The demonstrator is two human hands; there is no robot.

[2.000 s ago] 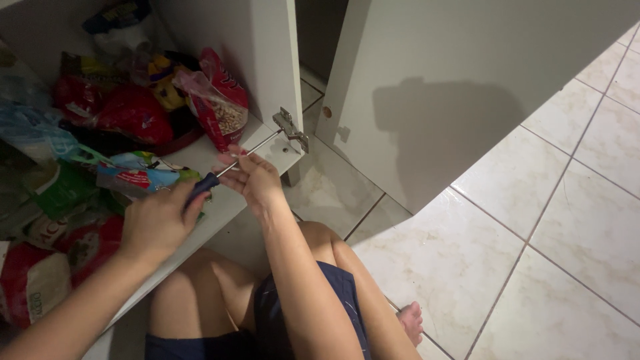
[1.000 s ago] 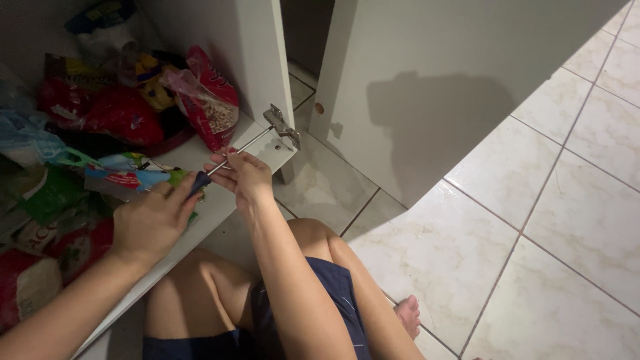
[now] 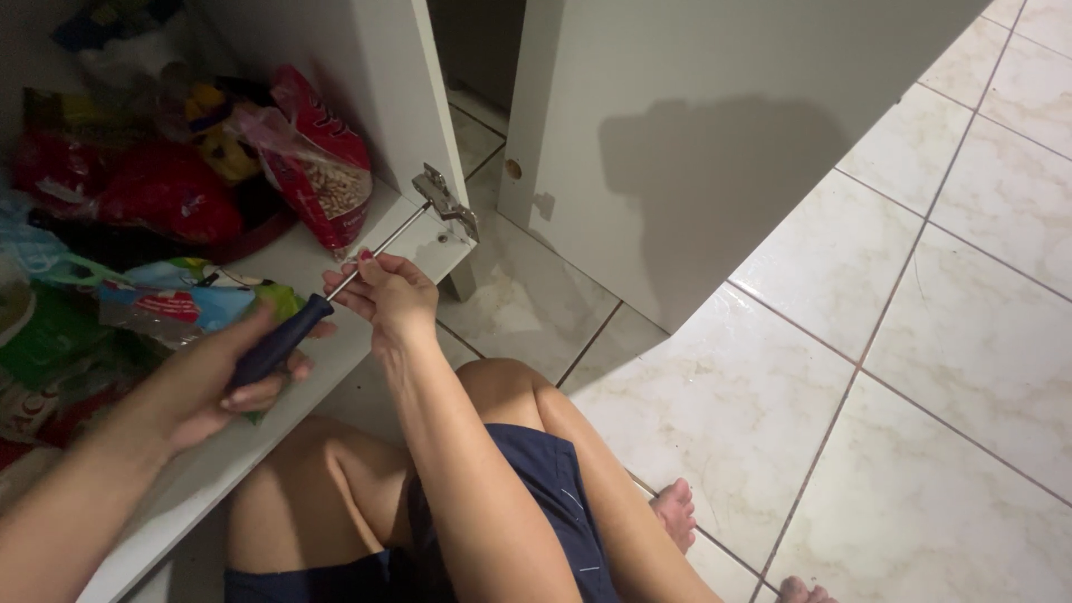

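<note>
A screwdriver (image 3: 280,342) with a dark blue handle and a thin metal shaft points up and right. Its tip meets a metal cabinet hinge (image 3: 445,203), fixed on the inner side wall near the front bottom corner. The handle lies in my left hand (image 3: 219,377), whose fingers are partly loosened around it. My right hand (image 3: 394,293) steadies the shaft between thumb and fingertips, just short of the hinge. A small dark hole shows in the cabinet floor (image 3: 310,352) beside the hinge.
Food packets fill the cabinet's left, including a red bag of beans (image 3: 327,180) close to the hinge. A white door panel (image 3: 712,142) with a round hinge hole stands at the right, over a tiled floor (image 3: 737,435). My bent legs (image 3: 519,394) are below.
My left hand's fingers have loosened from their closer wrap on the handle. The right hand remains at the shaft and the tip at the hinge.
</note>
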